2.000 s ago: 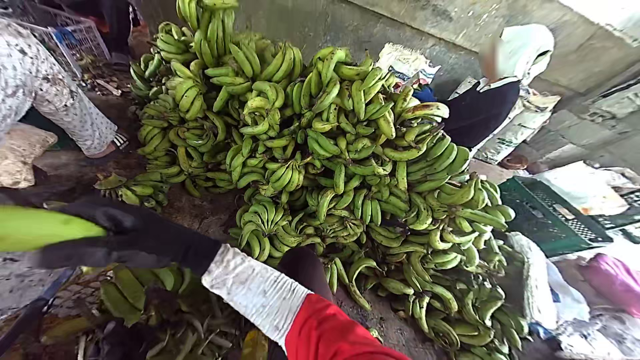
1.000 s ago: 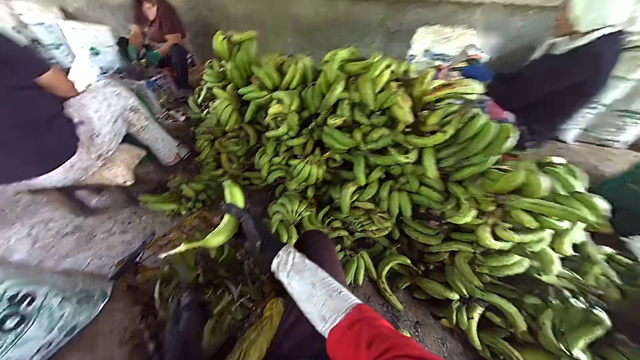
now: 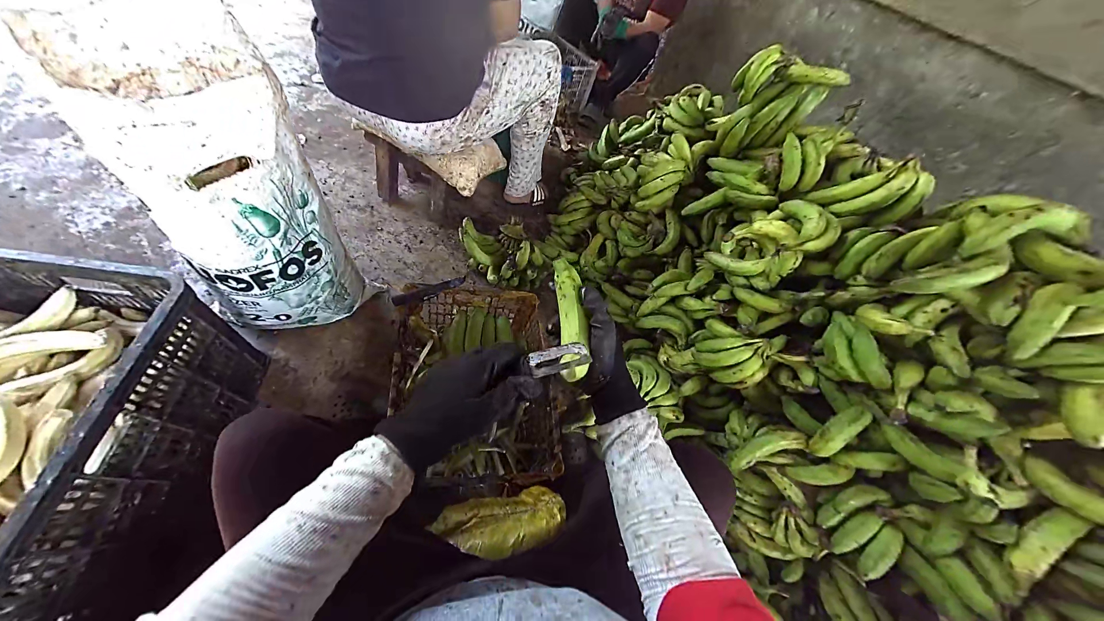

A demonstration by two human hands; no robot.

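My right hand (image 3: 606, 358), in a black glove, holds a green plantain (image 3: 570, 310) upright in front of me. In my left hand (image 3: 470, 398), also black-gloved, is a metal peeler (image 3: 556, 360), its head lying across the lower part of the plantain. Below the hands stands a brown plastic crate (image 3: 517, 304) with green plantains and peel strips in it. A yellowish-green leaf or peel (image 3: 500, 523) lies near my lap. The lower end of the plantain is partly hidden by the peeler and the glove.
A large heap of green plantains (image 3: 776, 259) fills the right side, against a concrete wall (image 3: 975, 95). At left are a black crate (image 3: 177, 345) of peeled plantains and a printed white sack (image 3: 259, 198). A person (image 3: 414, 69) sits on a wooden stool ahead, another person beyond.
The view has swung to the left. The plantain, tilted in my right hand a second ago, is now upright, and my left hand with the peeler is now plainly in view against it.
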